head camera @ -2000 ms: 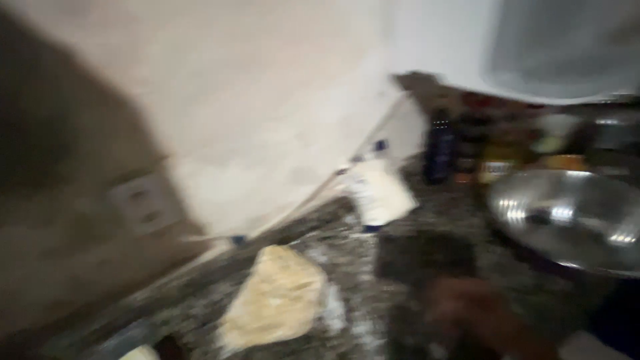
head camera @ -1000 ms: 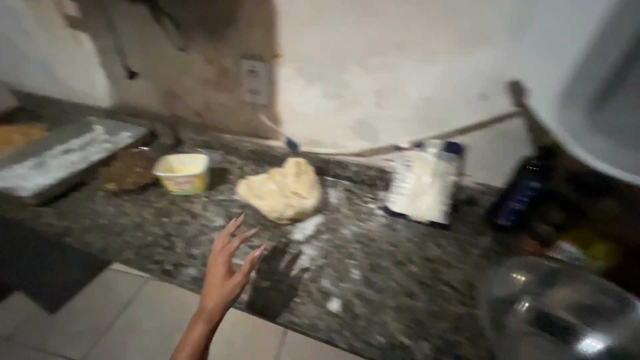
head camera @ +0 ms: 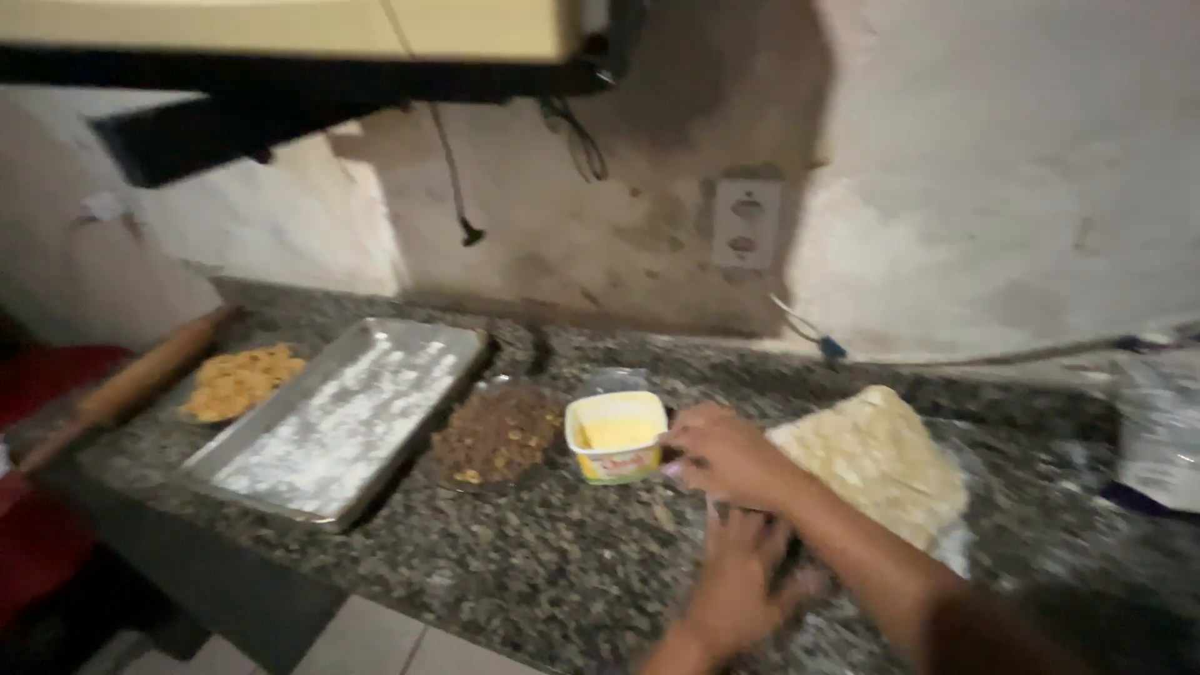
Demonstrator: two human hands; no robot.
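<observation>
My right hand (head camera: 727, 455) reaches across from the right, its fingers at the right side of a plastic margarine tub (head camera: 617, 459) with yellow contents; whether they touch it is blurred. Below it my left hand (head camera: 745, 572) is spread low over the granite counter, fingers apart, with nothing visible in it. Dough (head camera: 881, 459) lies just right of both hands, partly behind the right forearm, with flour around it. Left of the tub is a plate of brown crumbly filling with yellow bits (head camera: 497, 436).
A floured metal baking tray (head camera: 342, 422), a heap of orange-yellow food (head camera: 242, 380) and a wooden rolling pin (head camera: 141, 375) are at the left. A flour bag (head camera: 1162, 431) stands at the right. A wall outlet (head camera: 747, 223) and hanging cords (head camera: 459, 187) are behind; an appliance (head camera: 281, 33) overhangs.
The view has swung left, bringing the tray and rolling pin fully in. My right hand has come in beside the tub. My left hand is now below it, nearer the dough.
</observation>
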